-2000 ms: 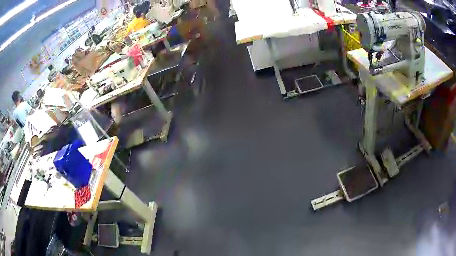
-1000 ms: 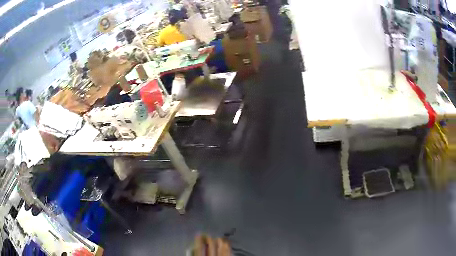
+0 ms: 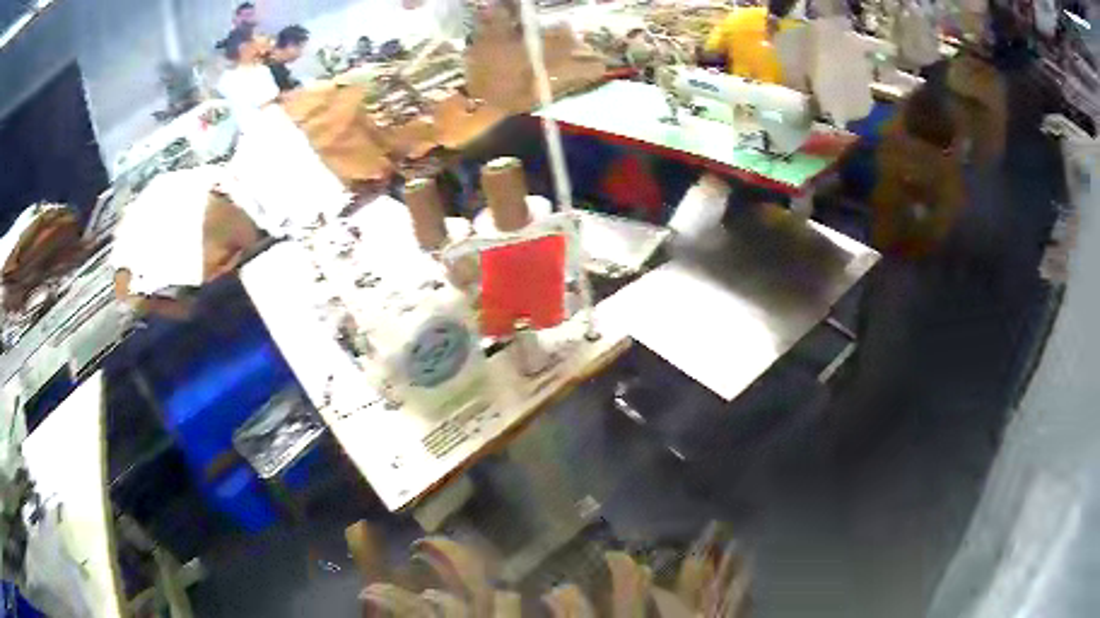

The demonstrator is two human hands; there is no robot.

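Several curved brown strips, which look like bag handles (image 3: 561, 598), stick up at the bottom edge of the view. They are blurred, and their lower part is cut off by the frame. Neither of my hands can be made out; whatever holds the strips is out of the picture. Beyond them stands a white sewing machine (image 3: 416, 338) on a pale table (image 3: 464, 441) with a wooden edge. A red piece (image 3: 524, 285) hangs at its end, and two brown thread cones (image 3: 504, 191) stand behind it.
A metal side table (image 3: 736, 344) stands right of the machine. Behind it is a green table with red edge (image 3: 676, 135) and another machine (image 3: 742, 103). A blue thing (image 3: 229, 423) is at left. People and brown panels (image 3: 338, 127) are further back. Dark floor (image 3: 869, 483) lies at right.
The view has swung left and come nearer the sewing machine tables. The large white-covered table has left the view. More brown strips show at the bottom edge.
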